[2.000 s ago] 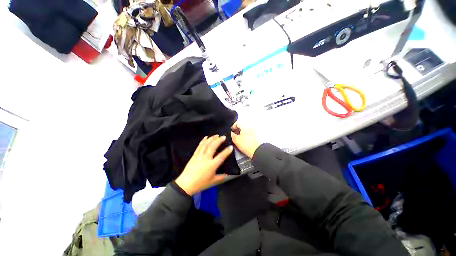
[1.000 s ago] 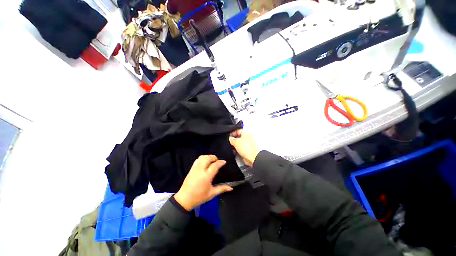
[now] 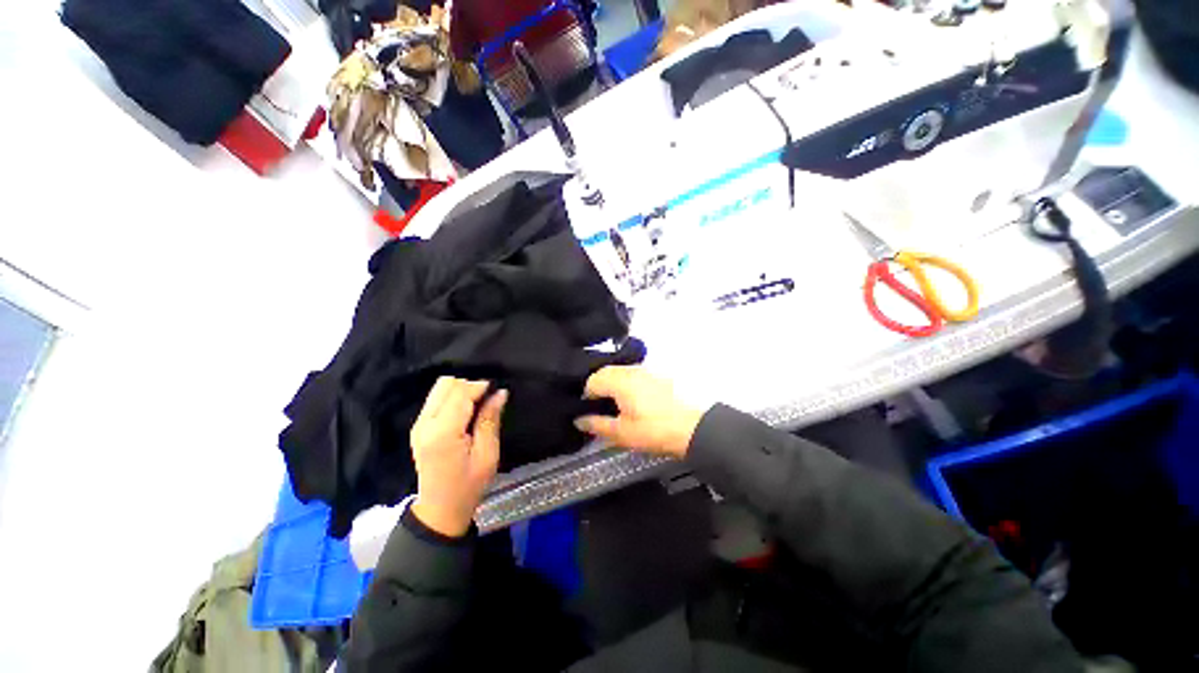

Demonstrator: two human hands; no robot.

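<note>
The black garment (image 3: 460, 302) lies heaped on the machine table left of the needle. My left hand (image 3: 455, 447) pinches its near part between thumb and fingers. My right hand (image 3: 635, 410) pinches the garment's right part, just below the needle area. The presser foot and needle (image 3: 644, 270) stand at the garment's right edge. The white sewing machine (image 3: 736, 197) has a blue stripe. The fabric under my fingertips is partly hidden.
Scissors (image 3: 923, 292) with red and yellow handles lie right of the needle. Small black snips (image 3: 755, 293) lie on the bed. A black cord (image 3: 1081, 270) hangs at the right. Blue crates (image 3: 305, 568) sit below on both sides. Olive cloth (image 3: 224, 618) lies at lower left.
My left hand has moved left and up and now pinches the cloth. My right hand has shifted slightly down. The garment's front edge has drawn back, exposing more of the table's ruler edge.
</note>
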